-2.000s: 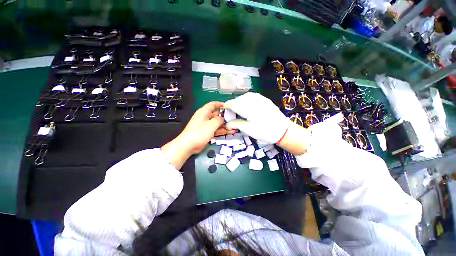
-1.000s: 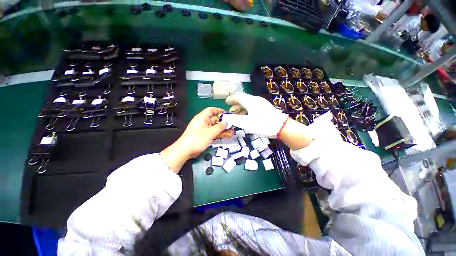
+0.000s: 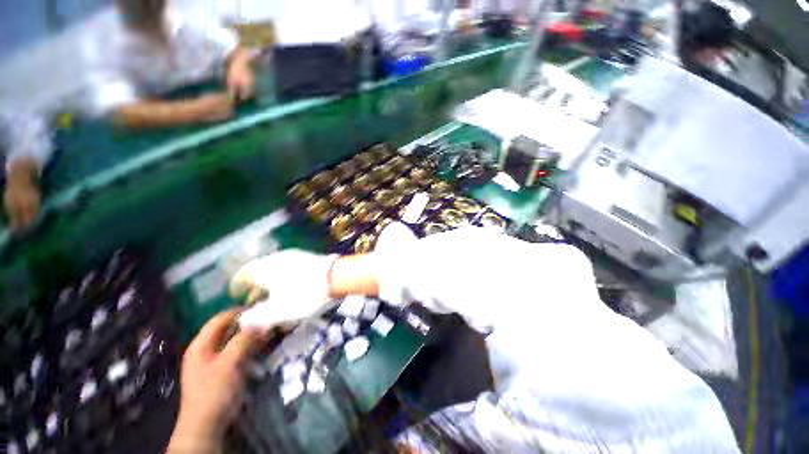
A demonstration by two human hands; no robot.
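Note:
My left hand [image 3: 211,377] is bare and my right hand [image 3: 288,288] wears a white glove. Their fingertips meet at the left of centre, over the back of a loose pile of small white square pads [image 3: 335,335]. Whatever lies between the fingers is hidden and blurred. The right parts tray [image 3: 355,191] holds rows of round gold-silver parts, with a white label [image 3: 414,207] lying on it. The left parts tray [image 3: 106,355] holds dark clamped assemblies with white pads, strongly blurred.
A dark heap of binder clips [image 3: 457,162] lies behind the right tray. A small black box [image 3: 523,161] with a red light stands beyond. A large white machine [image 3: 639,199] is at the right. A person's arm [image 3: 177,110] shows across the partition.
The view has swung to the right and tilted up, so the trays and hands appear further left and people and a white machine show. My hands stay together at the fingertips.

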